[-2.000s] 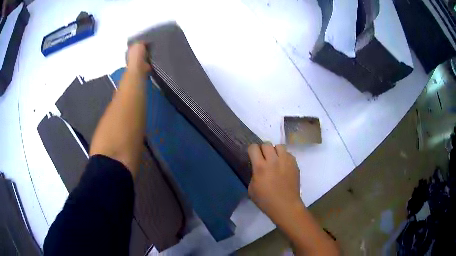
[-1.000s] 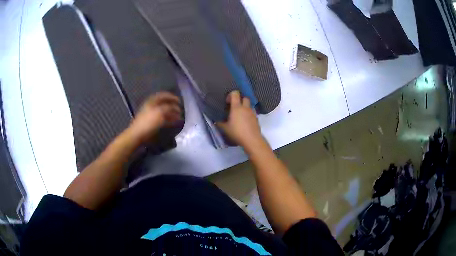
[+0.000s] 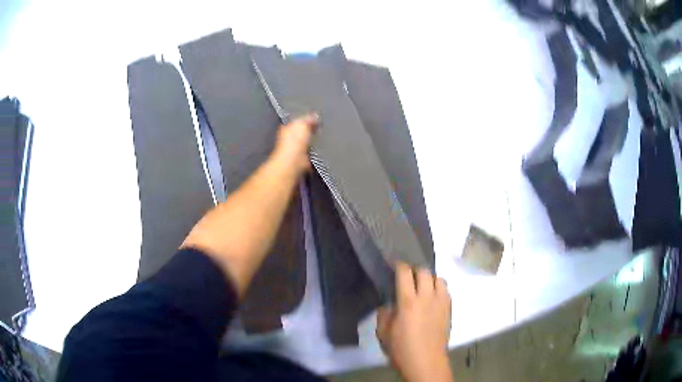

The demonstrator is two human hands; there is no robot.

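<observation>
Long grey-brown cut panels lie side by side on the white table. My left hand [image 3: 298,142] grips the left edge of a grey-brown panel stack [image 3: 348,149] near its middle. My right hand [image 3: 415,310] grips the lower right end of the same stack. The stack lies slanted over other panels, its layered edge showing light lines. Under it at the right is another grey-brown panel [image 3: 381,104]. Two more panels lie to the left, the outer one [image 3: 168,164] with a pale edge. A small bit of blue [image 3: 301,57] shows at the top between panels. My fingertips are partly hidden.
A small tan open box [image 3: 482,250] lies to the right on the white table [image 3: 464,149]. Dark strips and curved offcuts [image 3: 561,201] lie at the far right. Another dark stack [image 3: 13,216] is at the left edge. The floor [image 3: 538,336] shows beyond the table's front edge.
A second ago both hands were at the panels' lower ends, the left one blurred and apart from the cloth. Now both grip a slanted stack. The view has shifted, and less blue shows.
</observation>
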